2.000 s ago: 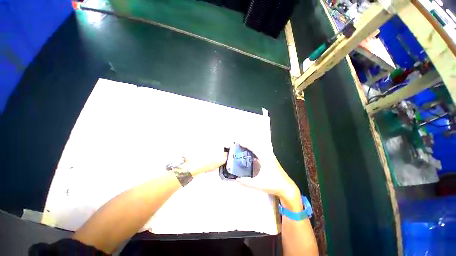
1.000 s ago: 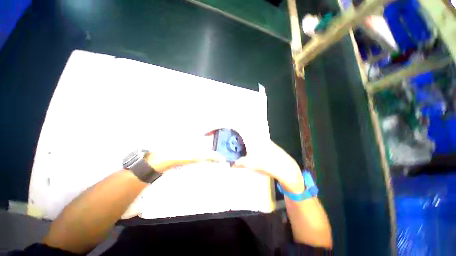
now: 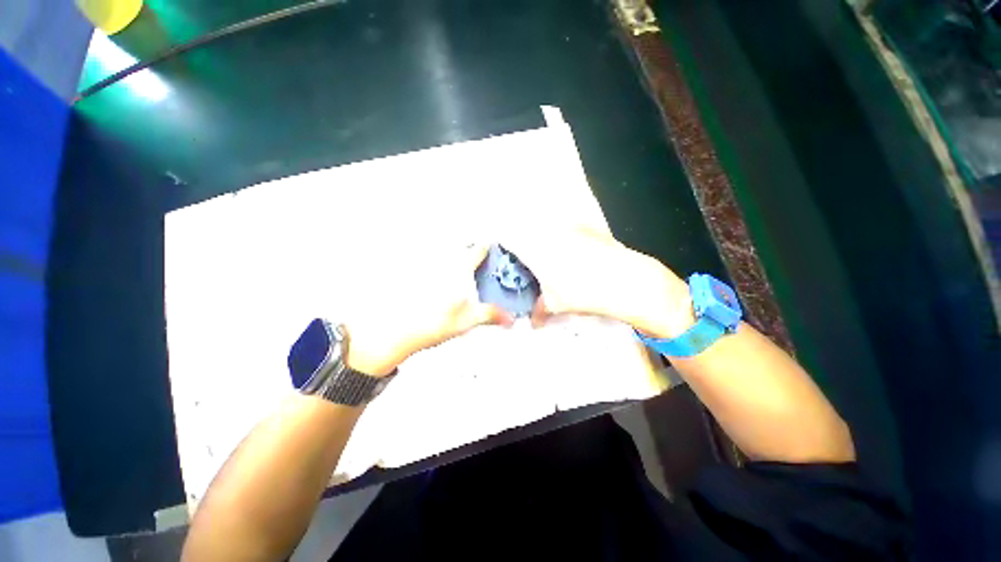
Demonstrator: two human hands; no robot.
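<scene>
A blue-grey unit (image 3: 507,288) with a round recess and dark holes faces up over the middle of the white work sheet (image 3: 263,263). My left hand (image 3: 434,313) grips it from the left and my right hand (image 3: 576,274) grips it from the right. Both hands are bare and overexposed, so most finger outlines blend into the sheet. The thumbs meet near the unit's lower edge. The unit's underside and far sides are hidden by the hands.
A dark green bench (image 3: 362,88) surrounds the sheet. A worn brown rail (image 3: 703,165) runs along the right, with the dark green conveyor belt (image 3: 790,187) beyond it. A blue panel (image 3: 27,296) stands at left, and a yellow object (image 3: 111,11) is at top left.
The view has turned and shifted. The unit, seen earlier with a dark part at its side, is now enclosed more closely by both hands, its recessed face showing.
</scene>
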